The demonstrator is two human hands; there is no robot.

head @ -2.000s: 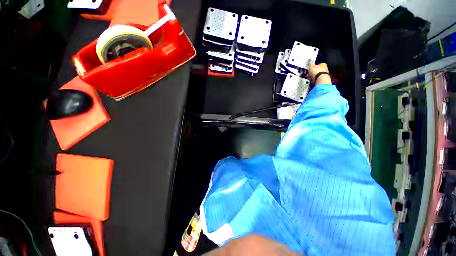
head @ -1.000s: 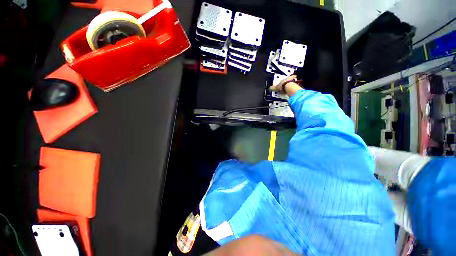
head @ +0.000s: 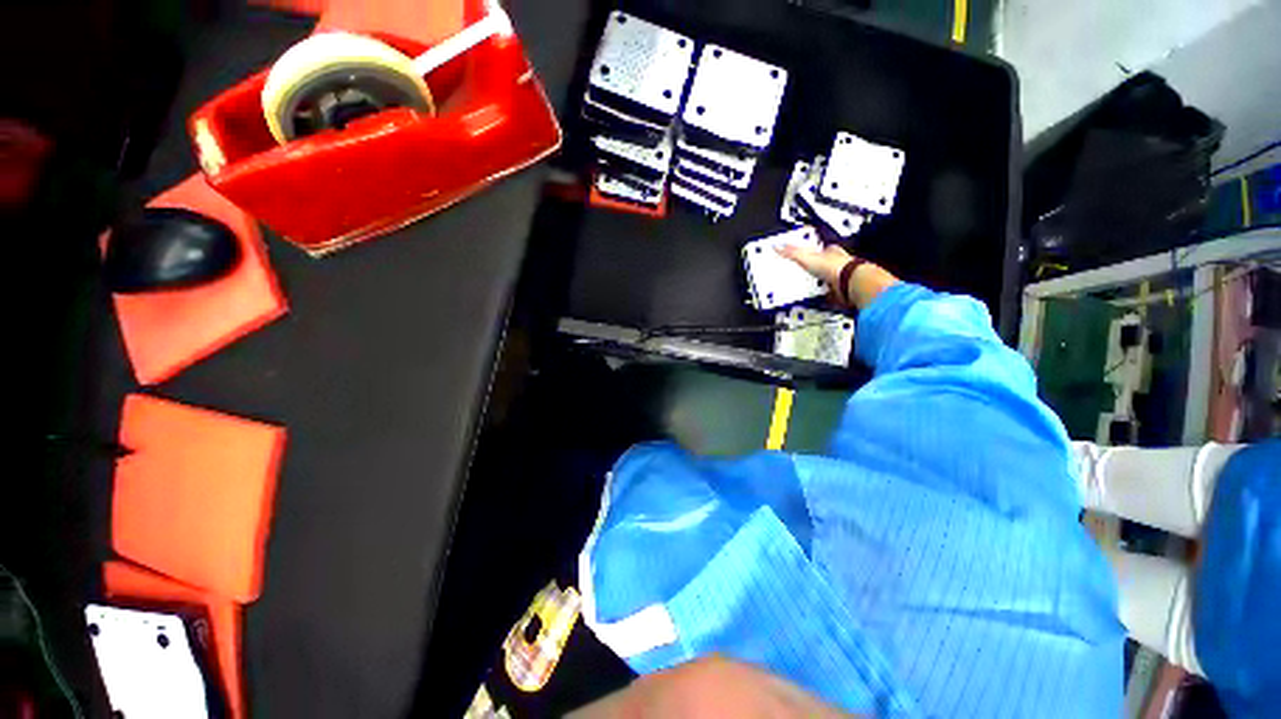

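My right hand (head: 826,264), with a dark red band at the wrist, reaches over the black tray. Its fingers grip the right edge of a flat white square electronic unit (head: 781,270) with dark dots near its corners. The unit is slightly tilted; its underside is hidden. Just above it, a few loosely stacked units lie askew, with one white unit (head: 861,174) on top. Another pale unit (head: 815,337) lies just below, at the tray's near edge. My left hand is not in view.
Two stacks of units (head: 736,96) stand in the black tray (head: 1003,183). On the bench at left are a red tape dispenser (head: 408,162), a black mouse (head: 176,250), orange pads (head: 197,492) and a white unit (head: 145,660). Another person's white-socked legs (head: 1145,485) show at right.
My right hand moved from the upper loose stack down to the unit below it and now grips that unit, which has shifted left and turned. The person at right came into view.
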